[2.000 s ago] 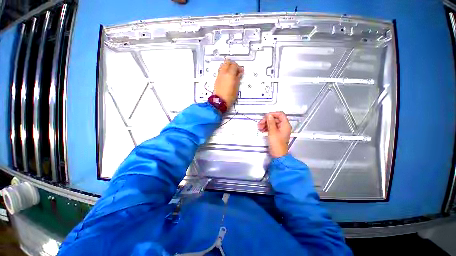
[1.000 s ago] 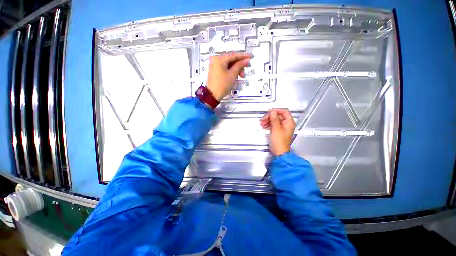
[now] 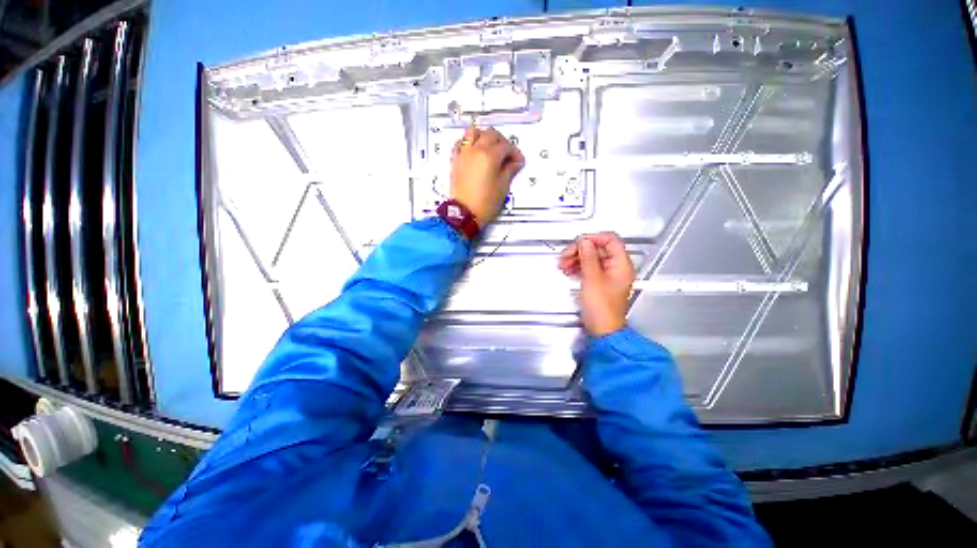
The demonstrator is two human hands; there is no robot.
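Note:
A large silver metal back plate with pressed ribs and a black edge lies in front of me. My left hand, with a dark red wristband, is over the bracket area at the plate's upper middle, fingertips pinched together. My right hand is lower and to the right, above the plate, thumb and fingers pinched. A thin cable shows as a fine dark line near my right fingertips and below my left wrist. Its ends, and anything else inside my fingertips, are hidden.
The plate lies on a blue foam pad. Shiny conveyor rollers are at the left. A white roll stands on a green bench at the lower left. A pale side rail runs along the near side at the right.
My left hand moved left and up off the bracket a second ago, and is now back lower over it with fingers pointing down. My right hand has barely moved. The plate appears slightly higher in view than two seconds ago.

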